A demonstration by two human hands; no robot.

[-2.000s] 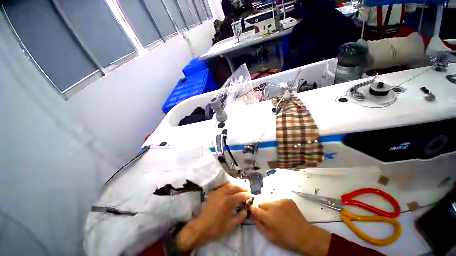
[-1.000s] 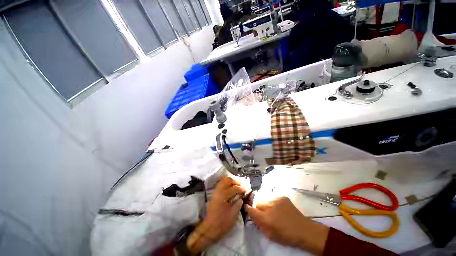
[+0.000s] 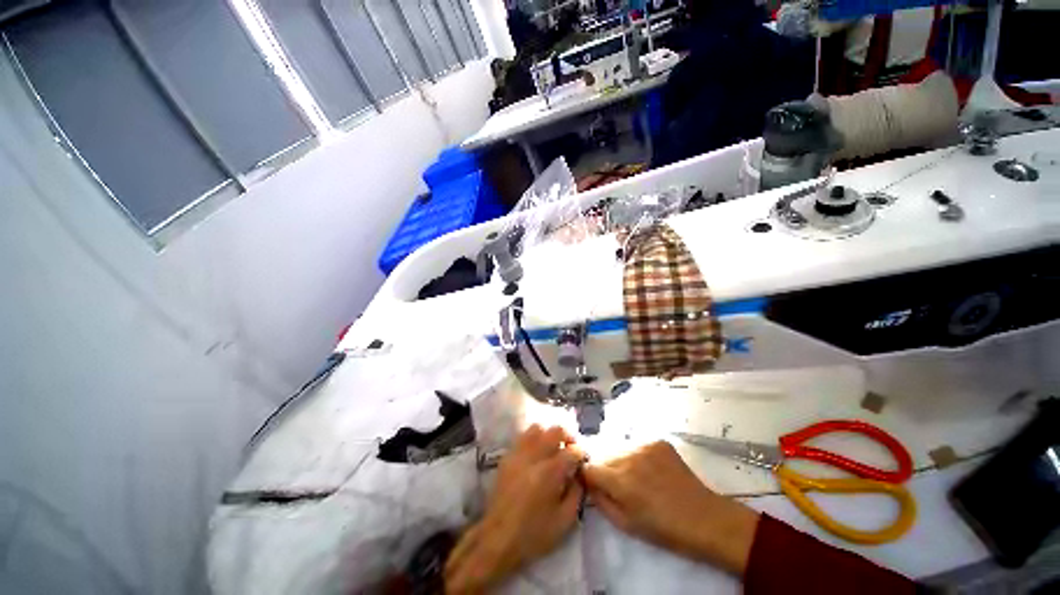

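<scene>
A large white garment body (image 3: 349, 523) lies left of the needle, with a short dark line on it and a ragged dark patch (image 3: 430, 439). My left hand (image 3: 529, 500) and my right hand (image 3: 651, 494) meet just in front of the presser foot (image 3: 591, 414) under the bright lamp. Their fingertips pinch a small dark fabric piece (image 3: 582, 465), mostly hidden by the fingers. Glare hides the needle point. The white sewing machine (image 3: 802, 262) stands behind my hands.
Scissors (image 3: 790, 463) with red and orange handles lie right of my right hand. A black phone (image 3: 1014, 494) is at the right edge. Checked cloth (image 3: 671, 305) hangs over the machine head. Behind are a plastic bag (image 3: 546, 207), a cream thread cone (image 3: 889, 114) and blue crates (image 3: 432, 215).
The view has shifted slightly. My fingers have closed in together over the dark piece, which shows less than before. The ragged dark patch on the white cloth has changed shape slightly.
</scene>
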